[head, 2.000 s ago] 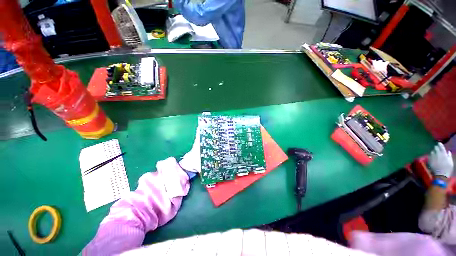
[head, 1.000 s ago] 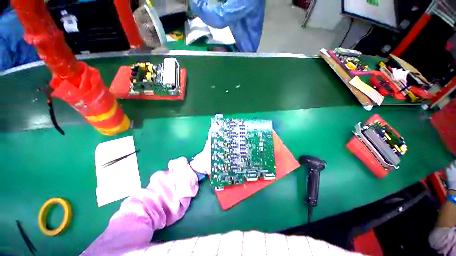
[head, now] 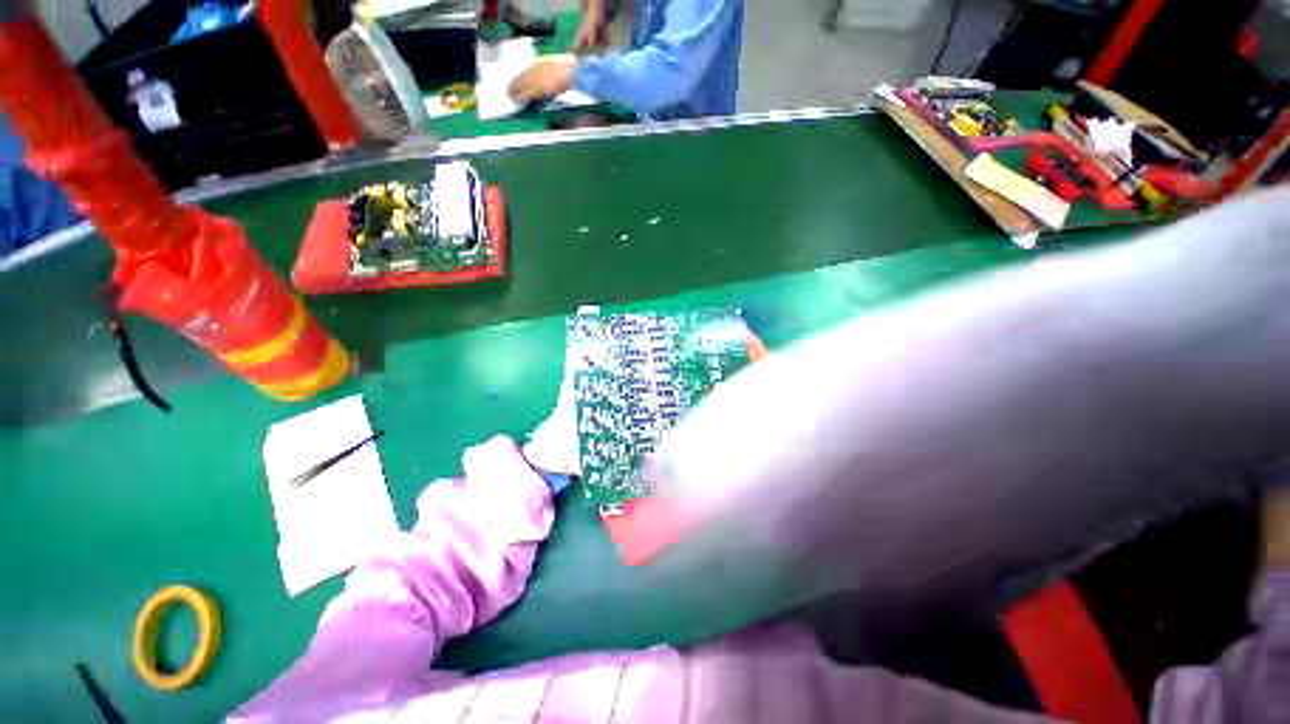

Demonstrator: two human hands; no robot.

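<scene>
A green circuit board (head: 623,403) lies solder side up over a red foam pad (head: 648,529) on the green bench. My left hand (head: 556,436), in a white glove, is at the board's left edge and grips it, its fingers partly hidden. My right sleeve reaches in from the right, heavily blurred. My right hand (head: 693,456) is a white blur over the board's lower right part. Its fingers cannot be made out, and the arm hides the board's right side and the bench behind it.
A component-side-up board (head: 413,226) sits on red foam on the conveyor. A wrapped post (head: 234,304), notebook (head: 333,509), pen (head: 337,458) and tape roll (head: 177,638) are left. A parts tray (head: 990,177) is far right. Another person's blue sleeve (head: 658,64) shows beyond; another arm shows at the right edge.
My right arm has come in from the right across the bench to the board, covering the scanner and the right-hand board. My left hand stays at the board's left edge. The view has shifted slightly.
</scene>
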